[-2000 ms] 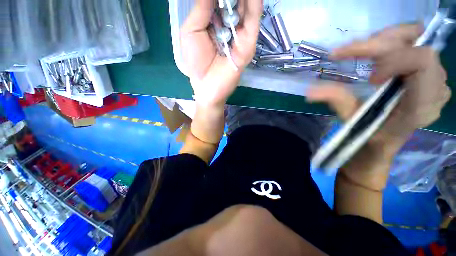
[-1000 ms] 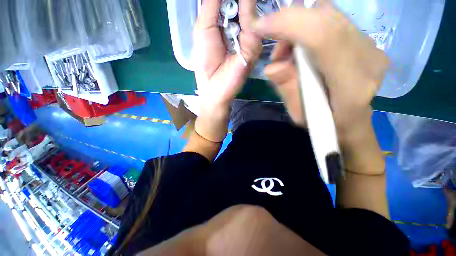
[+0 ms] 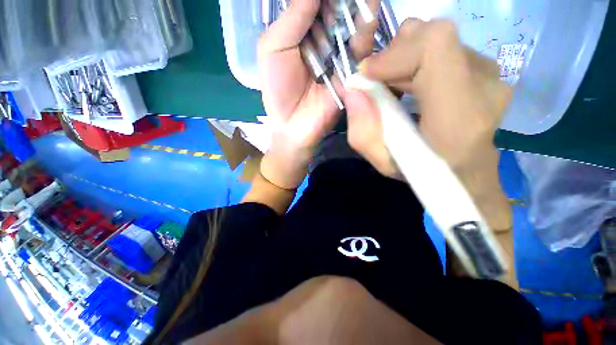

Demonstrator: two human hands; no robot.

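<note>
My left hand (image 3: 294, 91) holds several cylindrical metal units (image 3: 321, 54), fanned in its palm and fingers, with thin shafts pointing down toward the wrist. My right hand (image 3: 439, 94) grips a white pen-shaped tool (image 3: 425, 168) with a black part at its rear end. The tool is slightly blurred; its front end is at the fingertips, close beside the units. Whether it touches them I cannot tell. Both hands are over the near edge of the white tray (image 3: 550, 108). More metal units in the tray are partly hidden behind the hands.
A printed label (image 3: 511, 57) and dark scraps lie in the tray. On the left, a small open bin (image 3: 132, 104) of metal units stands by stacked clear boxes (image 3: 121, 34). A clear plastic bag (image 3: 564, 195) hangs at the right below the green bench edge (image 3: 196, 94).
My right hand has come in from the right with the white tool to meet my left hand. The units in my left hand now lie more fanned and side-on.
</note>
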